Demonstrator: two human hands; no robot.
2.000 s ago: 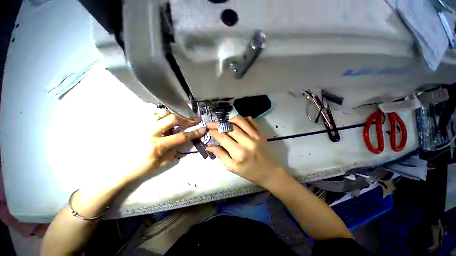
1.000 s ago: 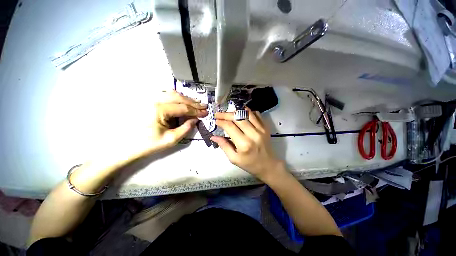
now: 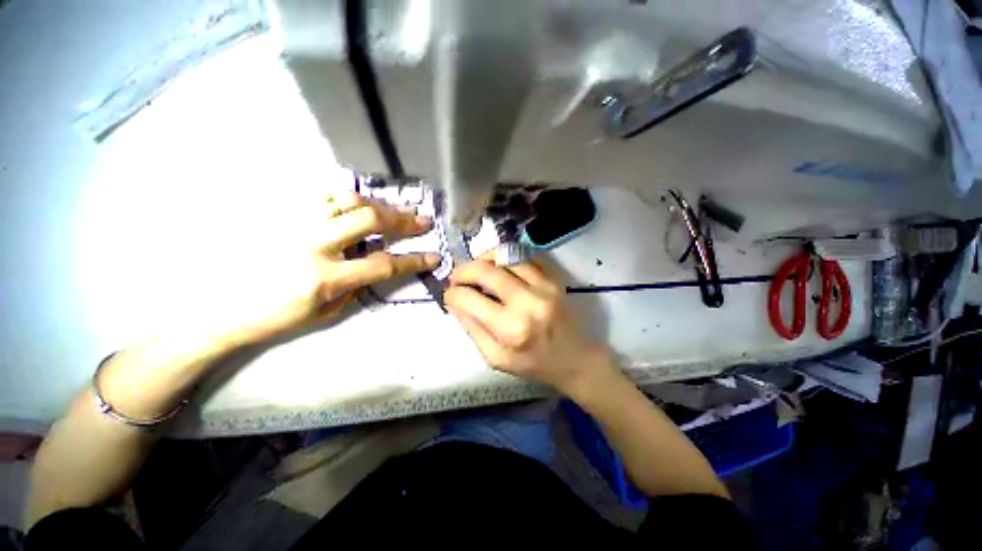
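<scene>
A narrow dark grey strip [image 3: 433, 286] lies under the sewing machine head, between my hands near the presser foot. My left hand [image 3: 350, 258] is left of the foot, fingers apart, with fingertips pressing on the piece; glare washes out part of this hand. My right hand [image 3: 520, 320] is right of the foot, with thumb and fingertips pinching the strip's edge. A knurled metal knob [image 3: 509, 254] shows at the right fingers. The needle is hidden behind the machine head [image 3: 646, 65].
A black pad with teal rim [image 3: 561, 219] is right of the needle. A slim metal tool [image 3: 705, 264], a small dark block [image 3: 721, 213] and red-handled scissors [image 3: 791, 298] lie further right. A blue plastic bin [image 3: 743, 443] with cut pieces is below the table edge.
The view has shifted and tilted. My left fingers have spread, with the index finger extended by the foot. My right fingers have curled in closer to the strip, and less of the strip shows.
</scene>
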